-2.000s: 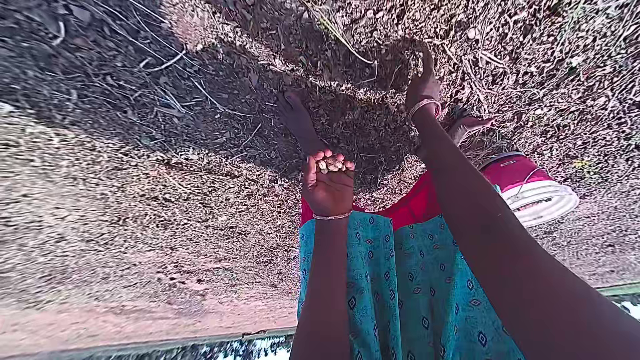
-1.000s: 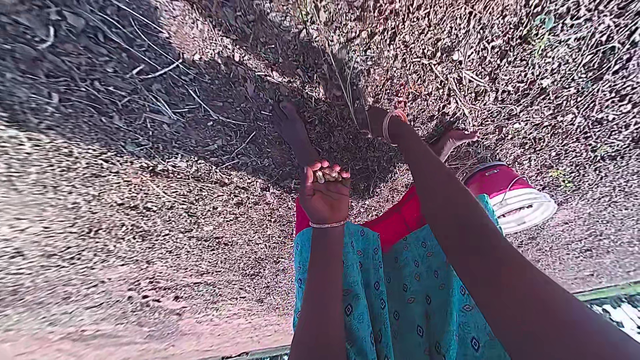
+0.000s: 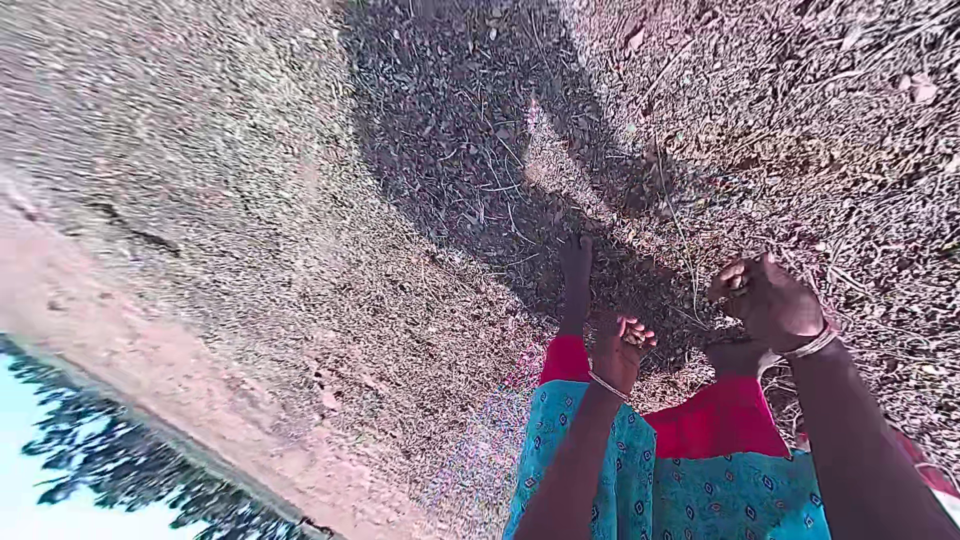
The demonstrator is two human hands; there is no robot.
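Note:
My left hand [image 3: 622,349] is curled upward near my knee, its fingers bent over several small pale pods or nuts [image 3: 636,336], whose exact kind I cannot tell. My right hand [image 3: 769,304] is raised to the right of it above the ground, with the fingers closed around a small light-brown piece [image 3: 737,282], perhaps a pod. Each wrist bears a thin light bangle. Under the hands are the teal patterned cloth [image 3: 705,499] and the red cloth [image 3: 720,420] over my legs.
Dry leaf litter and thin stems [image 3: 480,150] cover the ground, part of it in my shadow. My bare foot [image 3: 577,251] rests ahead of the left hand. A red and white container [image 3: 926,472] is cut off at the lower right edge. Trees [image 3: 127,465] stand at the lower left.
My right hand has come up from the leaf litter, now closed on a small piece. The left hand's fingers are more curled over the pods. The view has turned strongly.

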